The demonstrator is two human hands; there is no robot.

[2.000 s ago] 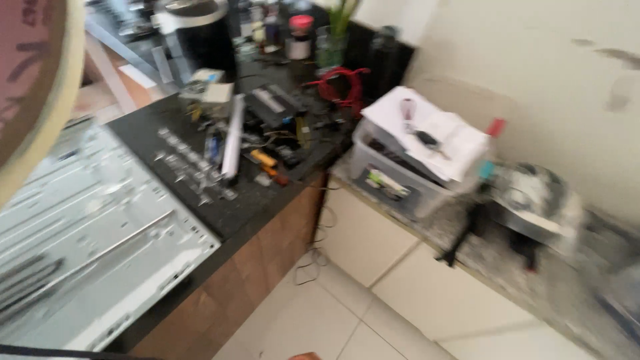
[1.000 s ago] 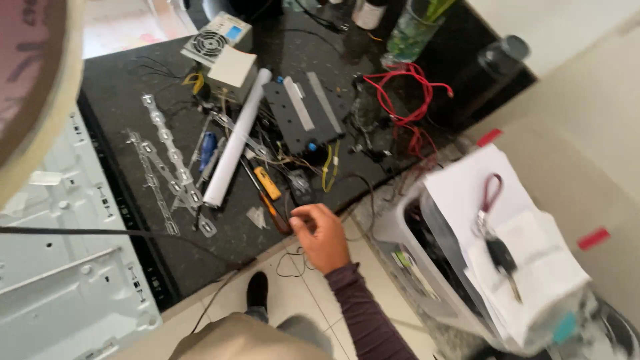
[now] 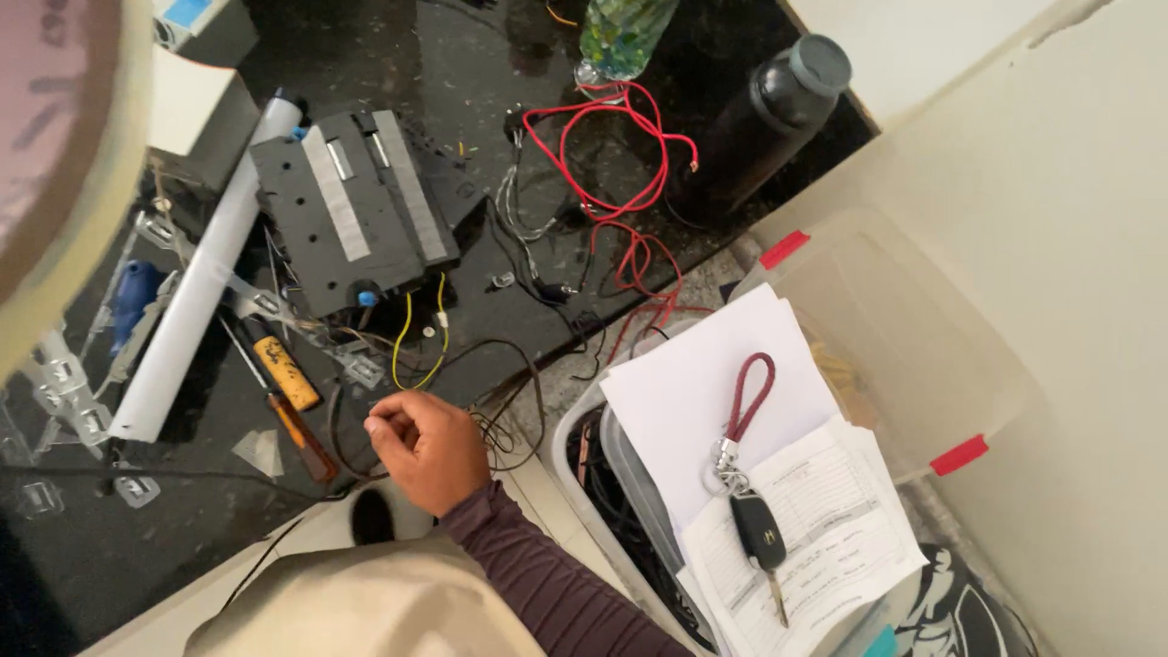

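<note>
My right hand (image 3: pixel 431 449), in a dark ribbed sleeve, is over the front edge of the black stone counter. Its fingers are curled in towards the thumb, and nothing shows between them. A thin dark cable (image 3: pixel 538 401) loops beside and behind it. To its left lie a screwdriver with an amber handle (image 3: pixel 301 436) and a yellow-and-black handled tool (image 3: pixel 286 372). Beyond it is a dark flat panel or casing (image 3: pixel 351 214) with grey strips and yellow wires (image 3: pixel 399 345). My left hand is not in view. A large round thing with a cream rim (image 3: pixel 137 109) blocks the upper left.
A white tube (image 3: pixel 205 274), clear plastic strips (image 3: pixel 68 388) and a blue handle (image 3: pixel 135 301) lie left. Red wire (image 3: pixel 659 137) and a dark bottle (image 3: pixel 757 128) stand farther back. At right, papers (image 3: pixel 721 392) and a car key (image 3: pixel 757 531) top a plastic bin (image 3: pixel 570 438).
The view has swung and moved closer to the counter. My right hand, extended over the counter edge one second ago, is still there with its fingers curled.
</note>
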